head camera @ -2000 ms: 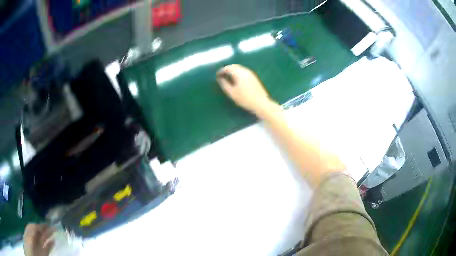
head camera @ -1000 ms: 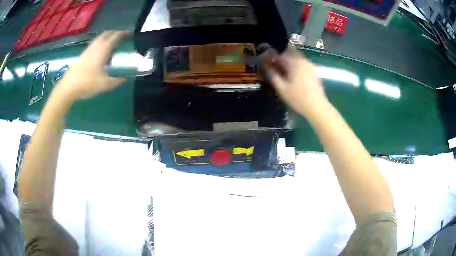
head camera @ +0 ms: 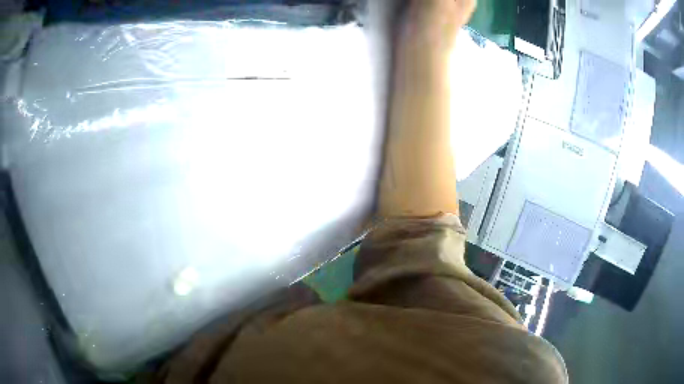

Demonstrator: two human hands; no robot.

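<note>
The white film-covered bench cover (head camera: pixel 225 150) fills the left and middle of the view, shiny and wrinkled along its far edge. My right forearm reaches up across it, and my right hand (head camera: pixel 444 10) is at the top edge, cut off and blurred; whether it holds anything cannot be seen. My left hand is not in view. No phone frame or press fixture can be made out.
A strip of green conveyor (head camera: pixel 491 19) shows at the top right, beside a black part (head camera: pixel 531 28). A pale machine cabinet (head camera: pixel 566 161) with vent panels stands to the right of the bench. A dark box-like object (head camera: pixel 634 247) is beyond it.
The view has swung down and to the right. The press fixture, front panel and my left hand have left the picture. My right hand is now at the top edge, no longer beside the fixture.
</note>
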